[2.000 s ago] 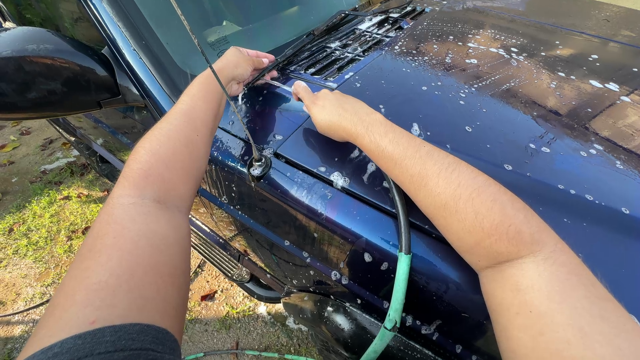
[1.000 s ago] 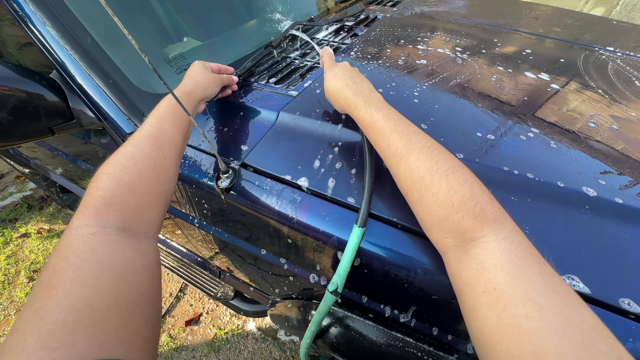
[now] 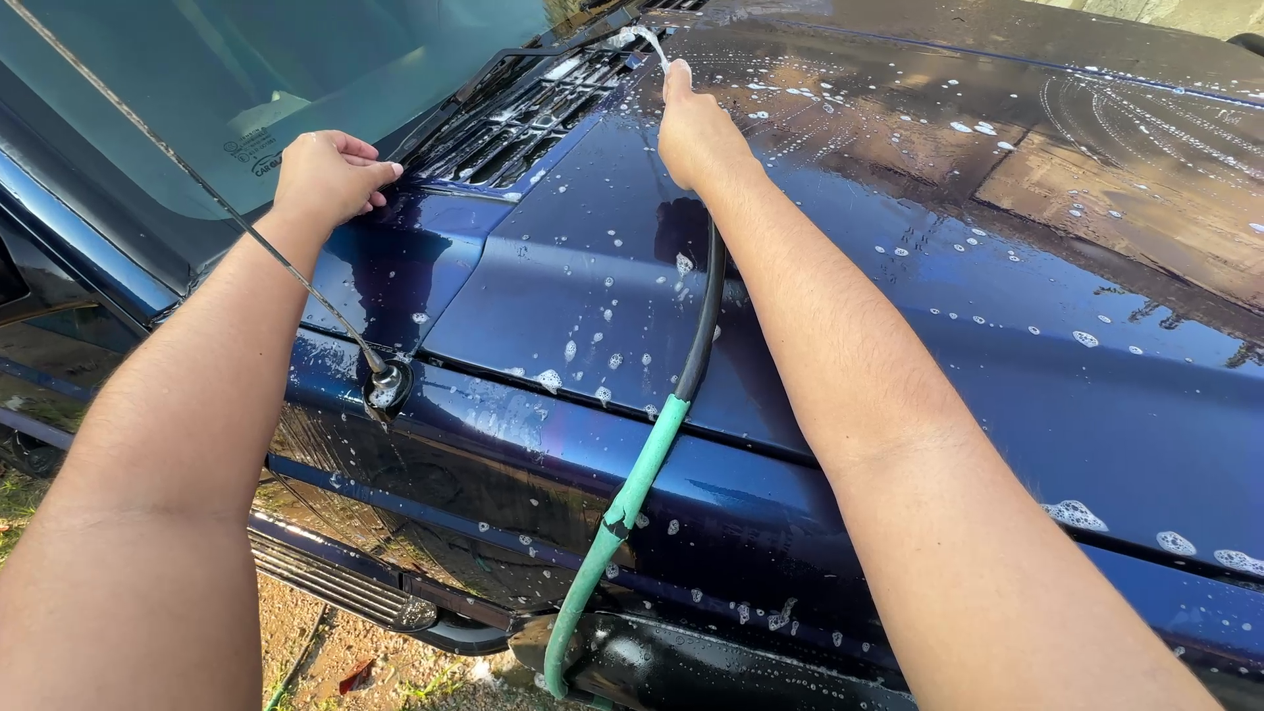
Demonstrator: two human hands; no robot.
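My right hand (image 3: 699, 133) is closed on the black end of a garden hose (image 3: 703, 316), above the dark blue car hood (image 3: 583, 286). Water (image 3: 642, 38) streams from the hose end onto the cowl grille (image 3: 523, 123), which has foam on it. From my fist the hose hangs across the fender, its lower part green. My left hand (image 3: 336, 178) is by the grille's near corner at the windshield's base, fingers bent and thumb near the wiper arm (image 3: 434, 118); whether it grips the wiper cannot be told. Foam spots dot the hood.
An antenna (image 3: 383, 373) rises from the fender and slants in front of my left forearm. The windshield (image 3: 237, 79) is at upper left. Below the car's side runs a ribbed running board (image 3: 341, 583), above wet ground (image 3: 395, 657) with some grass.
Both hands were close together near the grille's corner two seconds ago. My right hand has since moved away across the hood's edge, and the water stream now reaches farther along the grille.
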